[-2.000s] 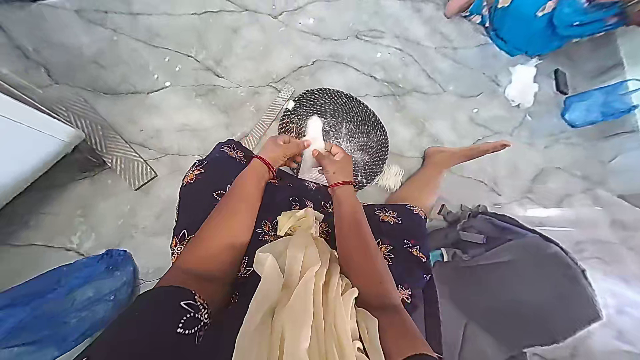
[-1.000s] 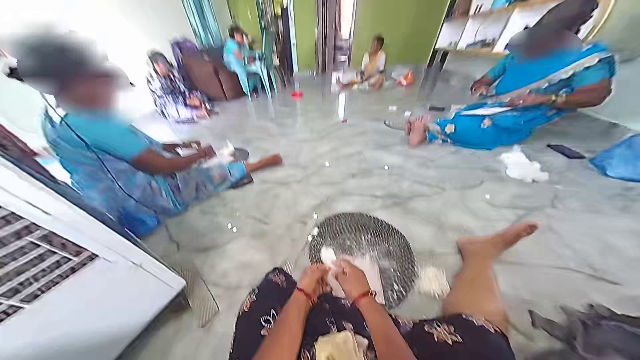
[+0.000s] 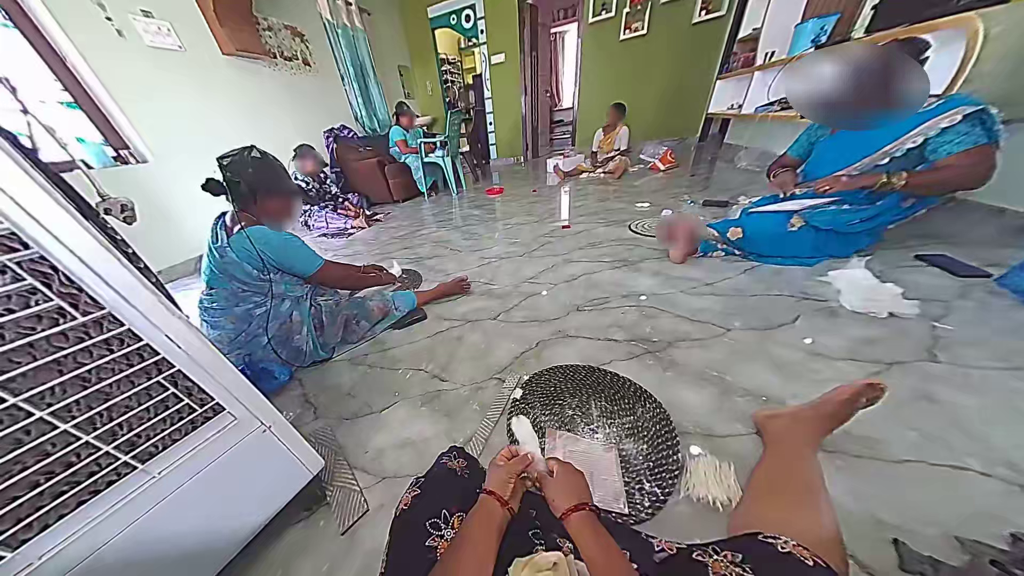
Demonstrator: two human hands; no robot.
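My left hand (image 3: pixel 510 474) and my right hand (image 3: pixel 564 485) meet above my lap, with a piece of white cotton-like fibre (image 3: pixel 526 434) between their fingertips. The tuft points up and away from me. Just beyond them a round black-and-white patterned mat (image 3: pixel 596 392) lies on the floor. A flat translucent rectangular sheet (image 3: pixel 588 468) rests on the mat, to the right of the hands. Beside the mat's right edge is a small bundle of thin cream-coloured strands (image 3: pixel 710 479). My palms and the lower end of the fibre are hidden by the fingers.
An air cooler (image 3: pixel 264 456) stands close on the left, with a patterned strip (image 3: pixel 340 480) by its base. Several people sit about the room, the nearest at left and right. White fluff (image 3: pixel 870 288) and a dark phone (image 3: pixel 952 266) lie on the floor at right.
The view has tilted up strongly and now takes in the room. Both hands stay together on the white fibre.
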